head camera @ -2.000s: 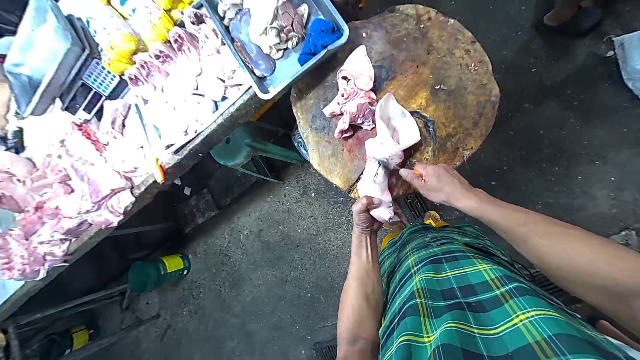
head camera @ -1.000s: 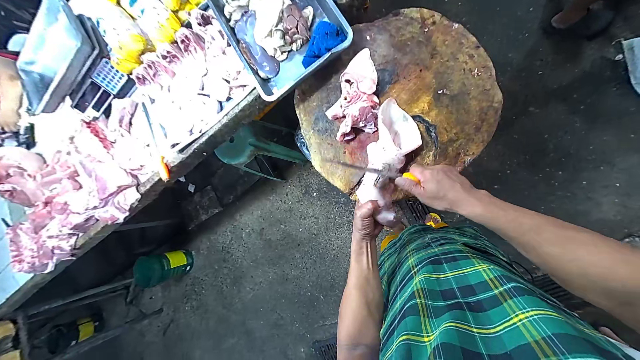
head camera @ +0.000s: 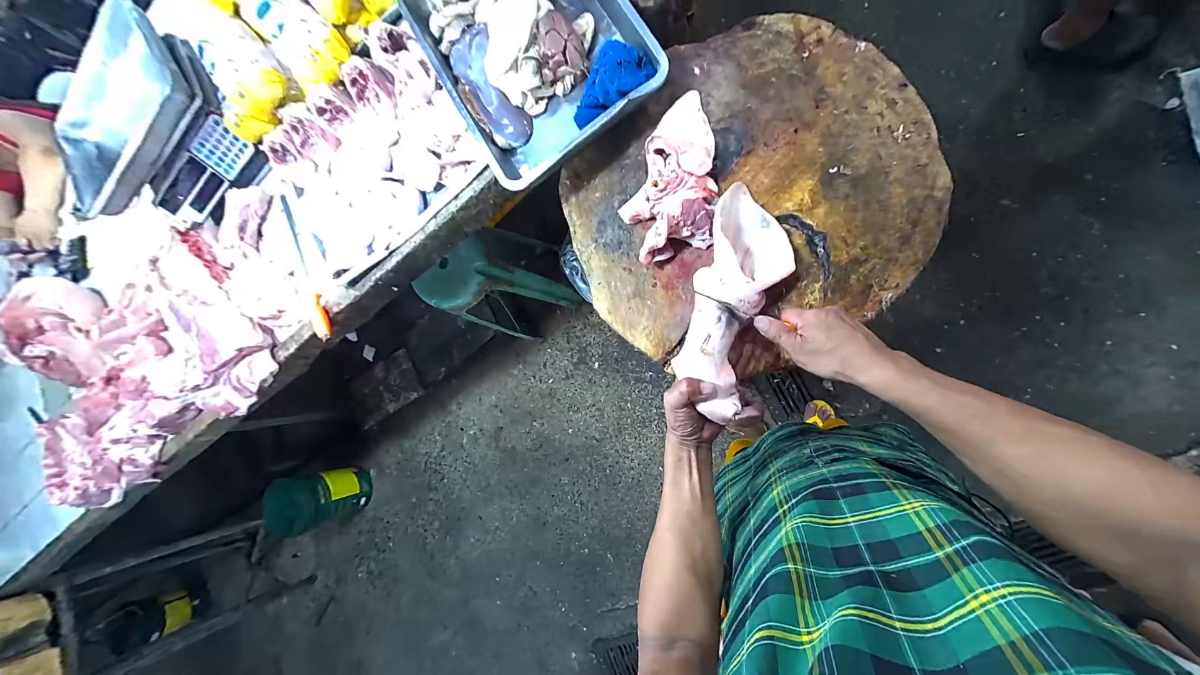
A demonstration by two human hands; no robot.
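Observation:
My left hand (head camera: 696, 412) grips the lower end of a pale piece of pig's head meat with an ear (head camera: 745, 248), at the near edge of a round wooden chopping block (head camera: 872, 150). In my right hand (head camera: 825, 342) is a knife with an orange handle; its thin blade (head camera: 722, 305) lies across the meat just below the ear. The fingers of that hand partly hide the handle. A second piece of meat with an ear (head camera: 675, 187) rests on the block, beyond and to the left of the held one.
A counter at the left bears heaped raw meat (head camera: 141, 347), another orange-handled knife (head camera: 322, 317) and a tray (head camera: 548, 141) with offal and a blue cloth. Under its edge stands a green plastic stool (head camera: 469, 277). Another person's arm (head camera: 37, 187) shows at far left, a foot (head camera: 1069, 30) at upper right.
The knife's blade, less clearly seen two seconds ago, was over the lower part of the meat one second ago and now lies nearer the ear. My left hand keeps its hold at the lower end.

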